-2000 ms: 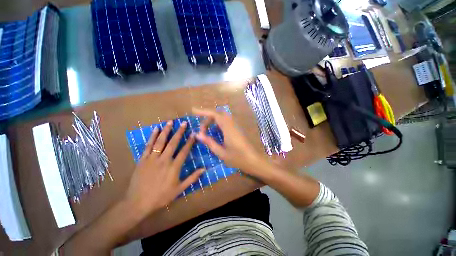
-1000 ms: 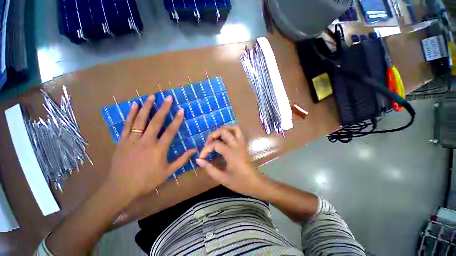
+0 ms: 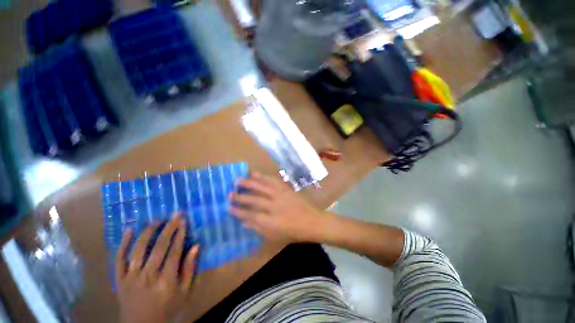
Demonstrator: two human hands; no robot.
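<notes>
A bright blue solar cell panel (image 3: 205,208) with pale grid lines lies on the brown table in front of me, blurred by camera motion. Thin wire ends stick out along its far edge. My left hand (image 3: 154,271) lies over the panel's near left part, fingers spread, nothing seen in it. My right hand (image 3: 271,205) rests its fingers on the panel's right edge, fingers close together; whether something thin is under them cannot be seen.
Silver ribbon piles with white strips lie right (image 3: 277,142) and left (image 3: 53,252). Dark cell stacks (image 3: 161,53) stand on the mat behind. A grey housing (image 3: 293,41), yellow sponge (image 3: 347,118), black box (image 3: 391,94), and red-yellow cutters (image 3: 434,88) are at back right.
The view has turned, so the table things sit further left. My right hand has moved from the panel's near edge to its right edge. My left hand is lower on the panel.
</notes>
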